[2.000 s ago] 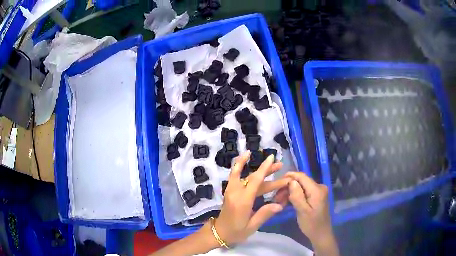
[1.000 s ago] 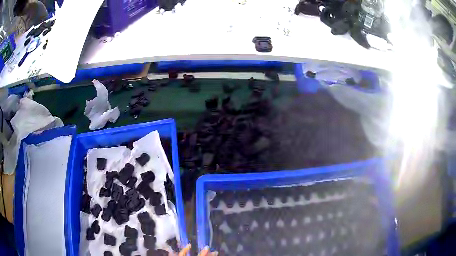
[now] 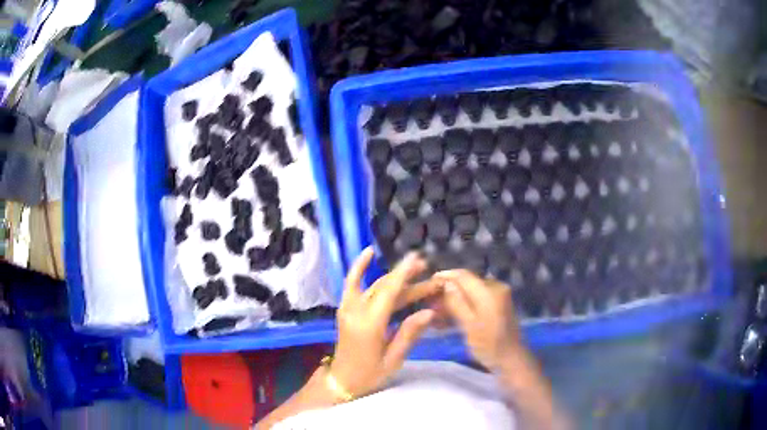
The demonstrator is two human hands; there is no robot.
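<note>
My left hand (image 3: pixel 370 323), with a ring and a bracelet, is over the front edge between two blue crates, its fingers spread and no part visible in it. My right hand (image 3: pixel 484 315) is beside it, its fingertips touching a left finger; blur hides whether it holds something small. Behind and right, a blue crate (image 3: pixel 521 69) holds black moulded parts (image 3: pixel 458 185) in regular rows with pale points between. To the left, another blue crate (image 3: pixel 156 210) holds loose black parts (image 3: pixel 227 151), heaped and scattered on a wrinkled white sheet (image 3: pixel 189 290).
A blue crate lined in plain white (image 3: pixel 109 227) stands at the far left. A red stool top (image 3: pixel 217 388) shows below the parts crate. Many dark pieces (image 3: pixel 404 34) lie behind the crates. Crumpled white sheets (image 3: pixel 181 34) lie at the upper left. Haze blurs the right side.
The view has swung right, then down, so the crate of rows is now central. My hands, mostly out of view a second ago, are back in view, still touching, now nearer that crate.
</note>
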